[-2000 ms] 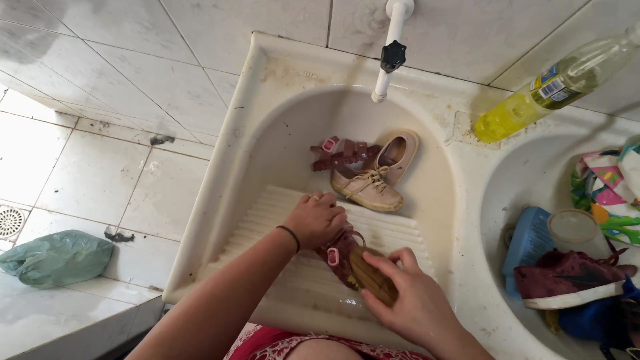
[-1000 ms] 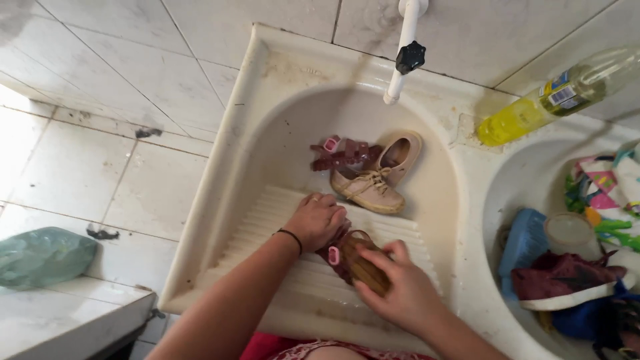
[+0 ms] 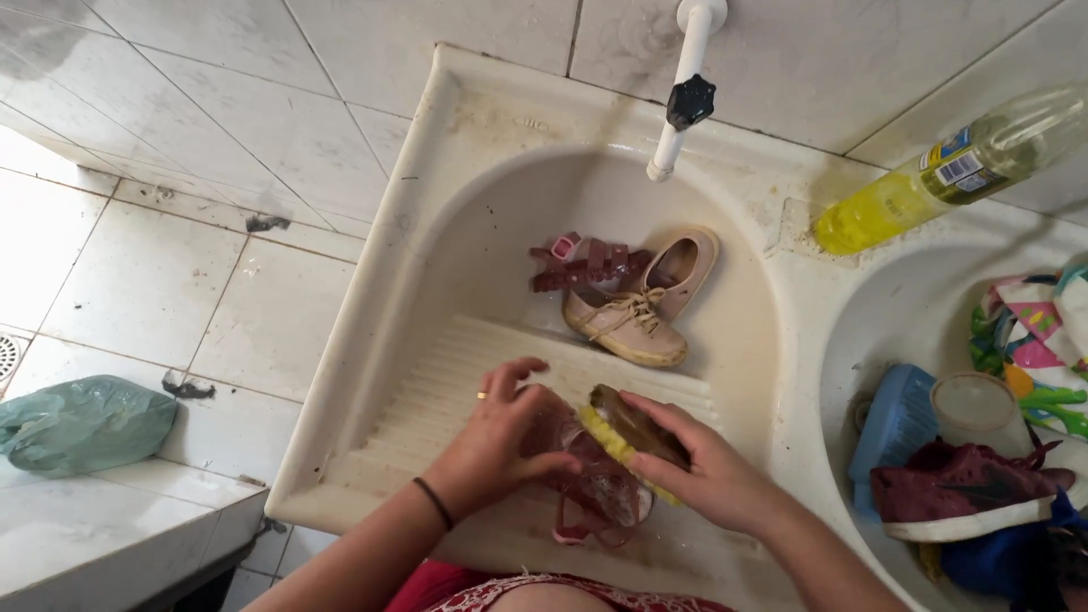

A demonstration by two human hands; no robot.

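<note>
My right hand (image 3: 710, 472) grips a scrub brush (image 3: 642, 429) with a brown back and yellow bristles, its bristles turned down to the left. Beneath it, on the sink's ribbed washboard, lies a soapy dark-pink strappy sandal (image 3: 595, 480) with a pink buckle. My left hand (image 3: 514, 425) is at the sandal's left side, fingers curved and apart; whether it touches the sandal is unclear. Farther up in the basin a matching sandal (image 3: 586, 262) lies beside a pair of pale pink lace-up shoes (image 3: 633, 327), one partly over the other.
A white tap (image 3: 684, 102) with a black handle juts over the basin. On the sink's ledge leans a plastic bottle of yellow liquid (image 3: 901, 208). The right basin holds a maroon shoe (image 3: 960, 484), a blue brush (image 3: 892, 425), a cup and colourful cloth. A green plastic bag (image 3: 85, 421) lies at left.
My left hand has come off its hold on the sandal and its fingers have spread. The brush has lifted and tilted, so its yellow bristles now show. The sandal's buckle now points toward me.
</note>
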